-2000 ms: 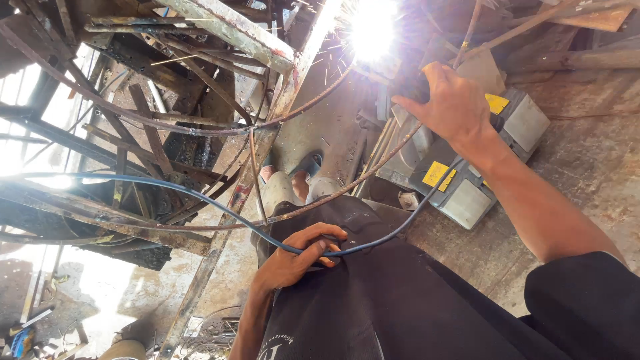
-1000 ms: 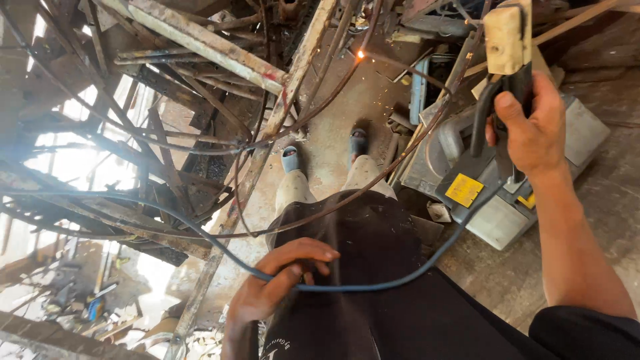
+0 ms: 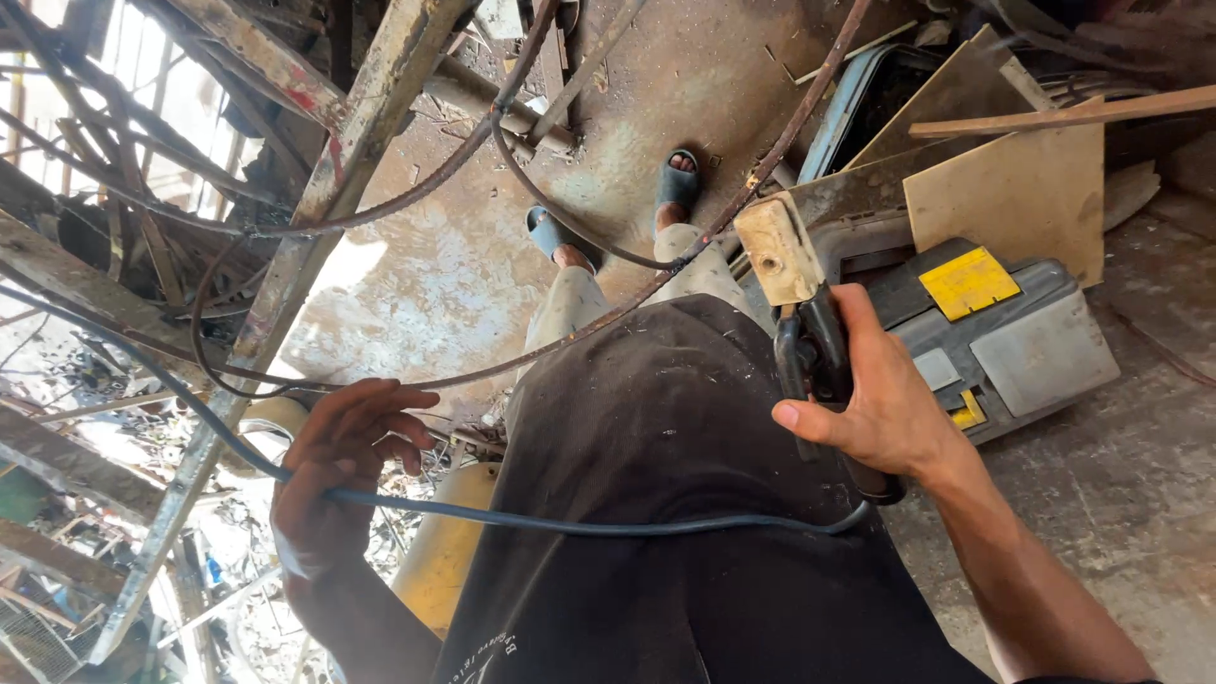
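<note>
In my right hand (image 3: 879, 389) is a welding electrode holder (image 3: 781, 249) with pale, worn jaws and a black handle and lever; no electrode shows in its jaws. From the handle's end a blue welding cable (image 3: 589, 525) runs across my dark shirt to my left hand (image 3: 347, 437). That hand has its fingers raised and bent, with the cable lying across it near the thumb; whether it grips the cable is hard to see. Curved, rusty steel rods (image 3: 608, 328), joined together, arc in front of my body, just beyond both hands.
A metal frame beam (image 3: 313, 228) slants along the left, over heaps of scrap (image 3: 228, 532). At the right lie a black and grey toolbox (image 3: 1016, 332), thin boards (image 3: 1016, 199) and a wooden strip (image 3: 1064, 119). My sandalled feet (image 3: 678, 180) stand on the floor beyond the rods.
The bright welding arc of two seconds ago is gone, as is the glowing spot on the rod. My right hand has brought the electrode holder lower, and my left fingers have spread. The view has shifted.
</note>
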